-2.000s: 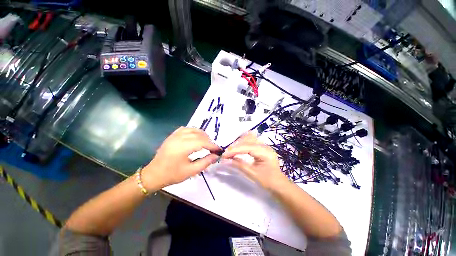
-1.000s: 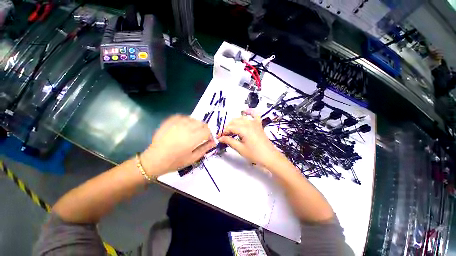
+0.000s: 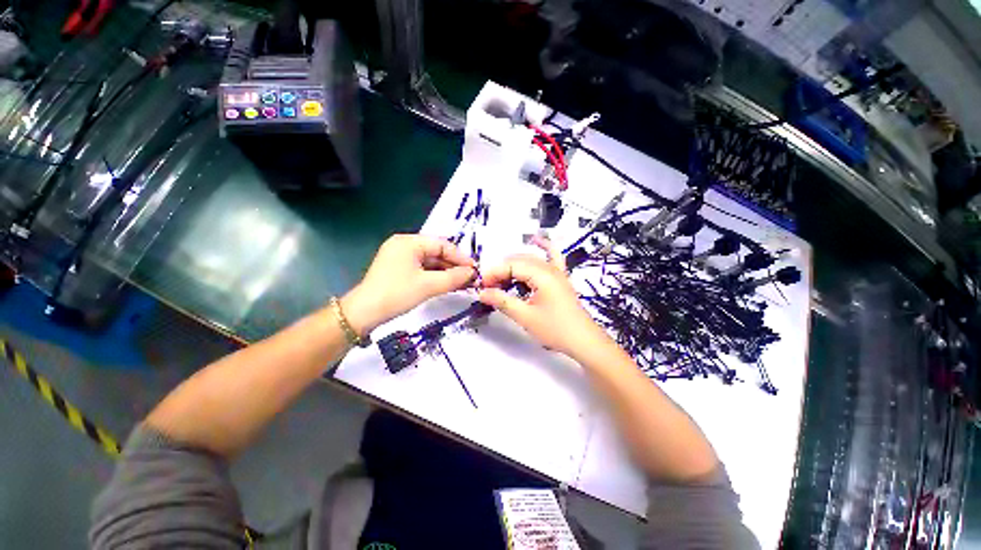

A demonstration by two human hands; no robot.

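Note:
My left hand [image 3: 414, 281] and my right hand [image 3: 535, 301] meet fingertip to fingertip over the white board [image 3: 516, 419]. Both pinch a small dark part of the wire harness; its details are hidden by the fingers. A black connector [image 3: 398, 351] on a short black cable lies below my left hand, the cable running up under my right hand. A single black cable tie [image 3: 459, 378] points down from that cable. A big tangled pile of black cable ties [image 3: 688, 312] lies right of my right hand. Short black strips [image 3: 473, 210] lie above my left hand.
A white block [image 3: 492, 134] with red wire leads [image 3: 551, 154] stands at the board's upper left. A dark grey box with coloured buttons [image 3: 274, 104] stands left. Harnesses on clear plastic [image 3: 118, 172] lie far left. A blue parts tray [image 3: 753, 204] is behind the board.
The black connector has come into view below my left hand. My left hand has moved up and right, off the connector. Both hands still meet at their fingertips.

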